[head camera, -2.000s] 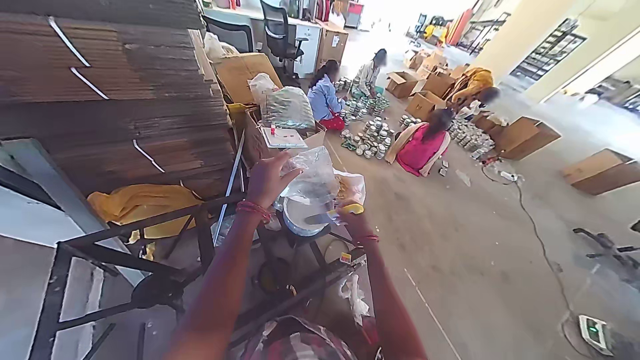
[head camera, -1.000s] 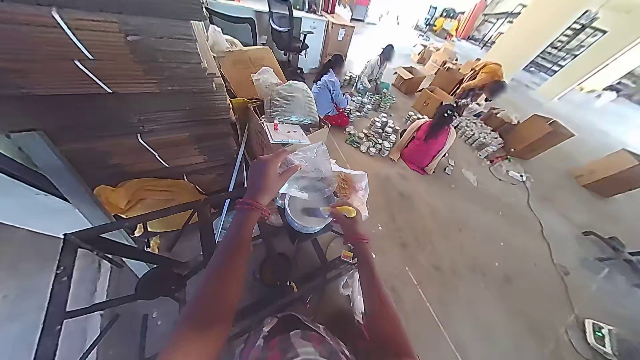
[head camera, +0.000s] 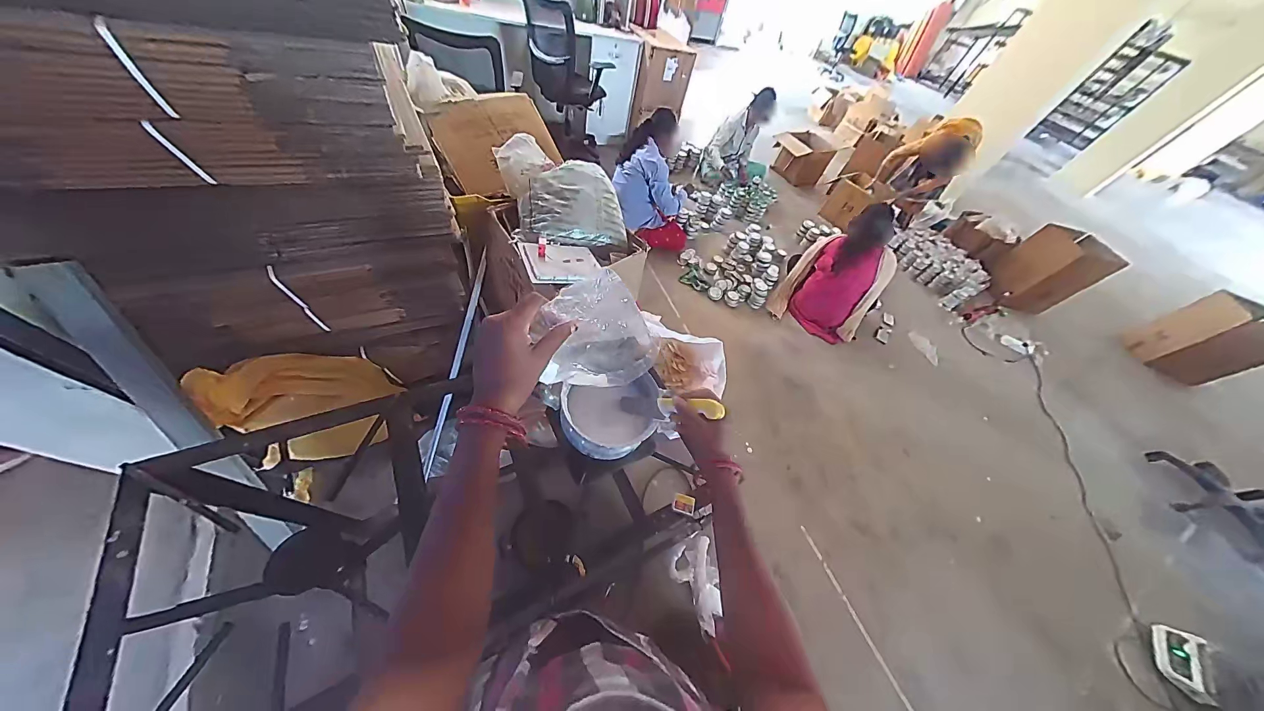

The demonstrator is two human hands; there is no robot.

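Note:
My left hand [head camera: 515, 354] grips the upper left edge of a clear plastic bag [head camera: 602, 336], which hangs over the far side of a round pot [head camera: 570, 434]. Pale, whitish material fills the pot's inside. A yellow-handled tool [head camera: 707, 407] is in my right hand [head camera: 699, 431] at the pot's right rim; its flat grey end points into the pot. Just behind my right hand lies a white plastic sheet or bag [head camera: 713, 360] with yellowish-brown pieces [head camera: 675, 363] on it. The pot rests on a dark stand.
A black metal frame [head camera: 267, 509] stands at the left, below stacked cardboard [head camera: 197, 197]. An open carton holding filled bags [head camera: 573, 202] is beyond the pot. Several people sit among tins [head camera: 741, 267] and cartons on the floor. A cable [head camera: 1062, 434] runs to a digital scale [head camera: 1180, 662].
The scene sits slightly differently in view. Both hands stay near the pot, with the bag in my left and the yellow-handled tool in my right throughout.

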